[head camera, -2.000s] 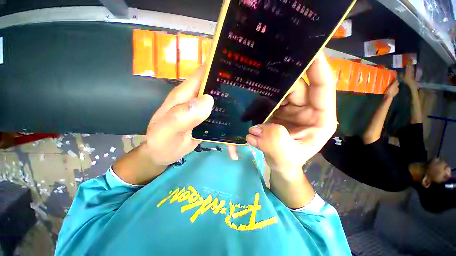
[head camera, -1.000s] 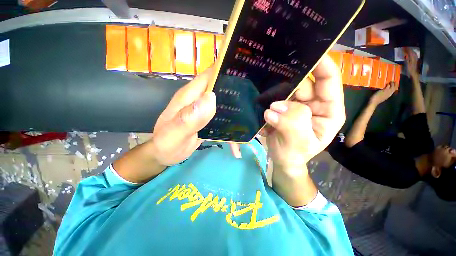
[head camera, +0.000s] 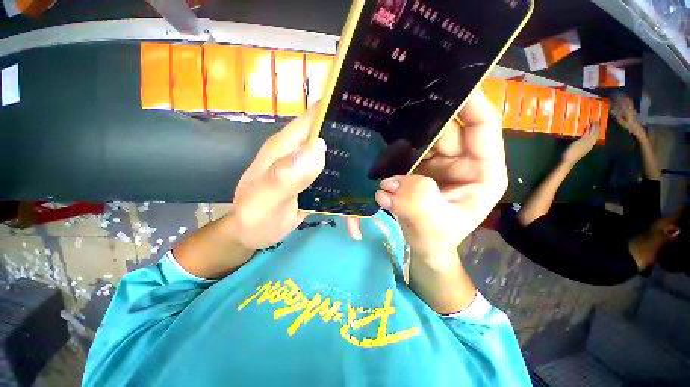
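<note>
A large smartphone (head camera: 401, 98) with a dark screen, rows of small text and a yellow edge is held tilted in front of my chest, its top cut off by the picture's upper edge. My left hand (head camera: 276, 181) grips its lower left edge, thumb on the front. My right hand (head camera: 454, 178) is around its lower right edge, thumb at the lower right corner of the screen. The phone and my hands hide the middle of a row of orange cartons (head camera: 223, 78) on the conveyor.
The dark green conveyor belt (head camera: 113, 151) has a pale rail (head camera: 257, 36). Separate orange-and-white cartons (head camera: 552, 50) lie beyond it. A person in black (head camera: 579, 234) at the right reaches to the row's end. White scraps litter the floor (head camera: 91, 264); a red object (head camera: 57, 212) is at the left.
The visible left end of the carton row has moved left. The text on the phone screen has shifted, and the phone has moved slightly. The other person's hands have moved at the row's right end.
</note>
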